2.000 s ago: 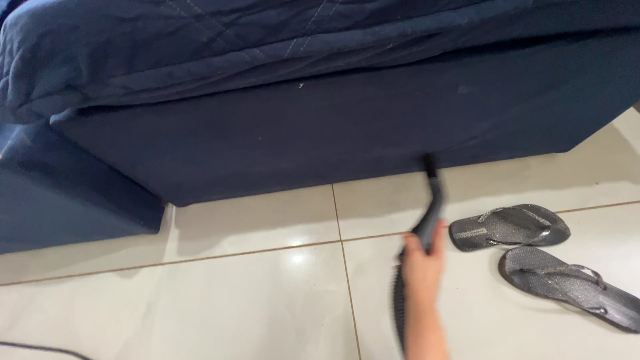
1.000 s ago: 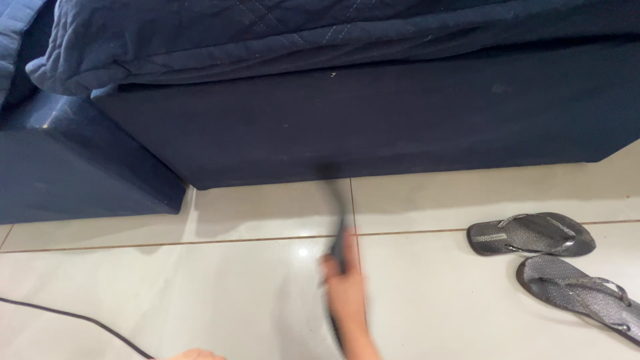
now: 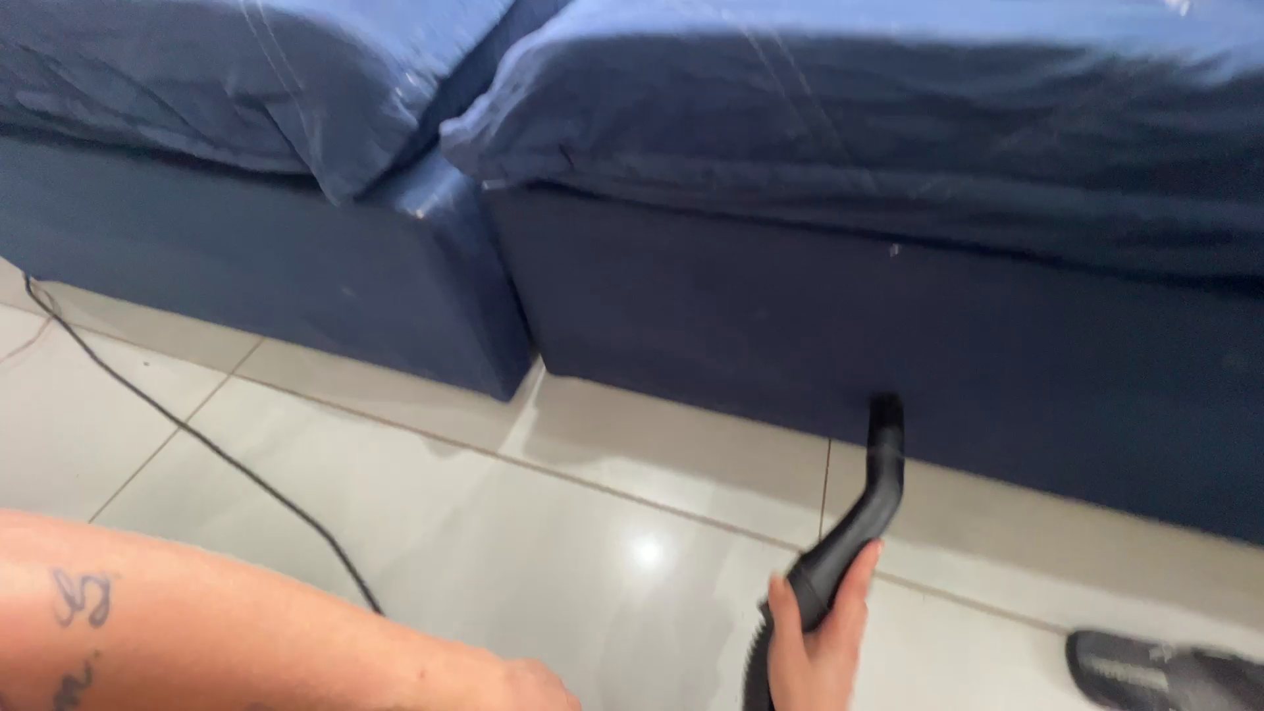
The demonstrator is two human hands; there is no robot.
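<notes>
My right hand (image 3: 822, 632) grips the black curved wand of a vacuum cleaner hose (image 3: 849, 538), low right of the middle. The wand's dark tip meets the navy fabric side of a sofa or bed base (image 3: 691, 316), near its lower edge. The ribbed hose runs down past my wrist and out of the frame. My left forearm crosses the lower left, and my left hand (image 3: 538, 686) is cut off at the bottom edge, so its fingers and anything in them are hidden.
A second navy base (image 3: 296, 296) stands at the left, with a narrow gap between the two. Loose blue covers (image 3: 642, 109) hang over both. A black cord (image 3: 237, 464) lies across the tiled floor (image 3: 612, 602). A dark flip-flop (image 3: 1145, 671) is at the lower right.
The view has shifted left, showing more of the second base and the cord. My left forearm has come into view. My right hand still holds the wand.
</notes>
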